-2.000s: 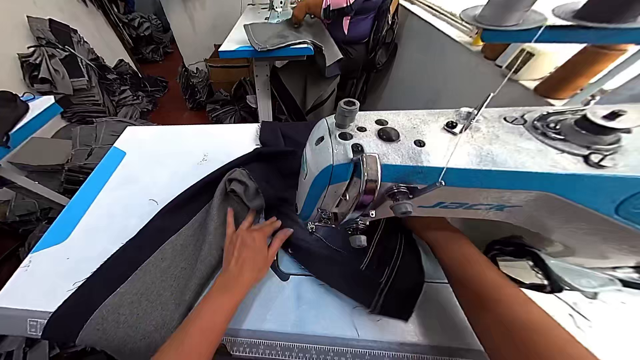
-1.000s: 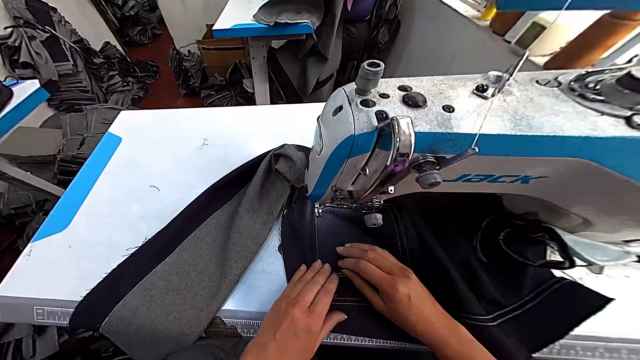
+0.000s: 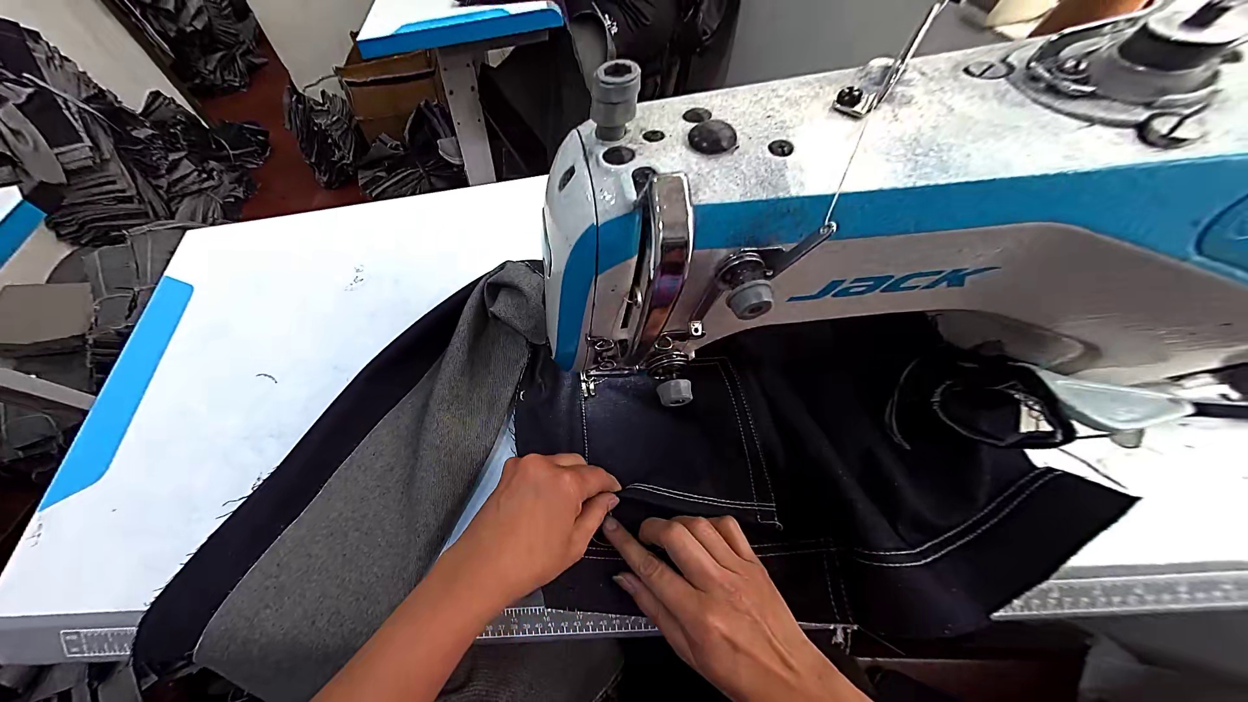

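Observation:
Dark denim with white topstitching (image 3: 663, 439) lies under the presser foot (image 3: 588, 384) of a Jack sewing machine (image 3: 877, 224). My left hand (image 3: 546, 517) pinches the denim at the top-stitched edge of a patch pocket, in front of the needle area. My right hand (image 3: 707, 585) rests on the denim just beside it, index fingertip close to the left thumb; whether it grips any cloth cannot be told. A long denim piece with its grey underside showing (image 3: 361, 507) runs from the machine head down over the table's front edge.
The white sewing table (image 3: 283, 322) has a ruler strip (image 3: 561, 621) along its front edge. Piles of dark fabric (image 3: 127, 156) stand at the left. Behind are another table (image 3: 458, 34) and a cardboard box (image 3: 392, 88). A pale tray (image 3: 1111, 400) lies under the machine arm.
The right hand has come from behind the machine arm to the front. My left hand has left the grey-backed piece and now pinches the pocket edge. The stitched denim has spread out to the right.

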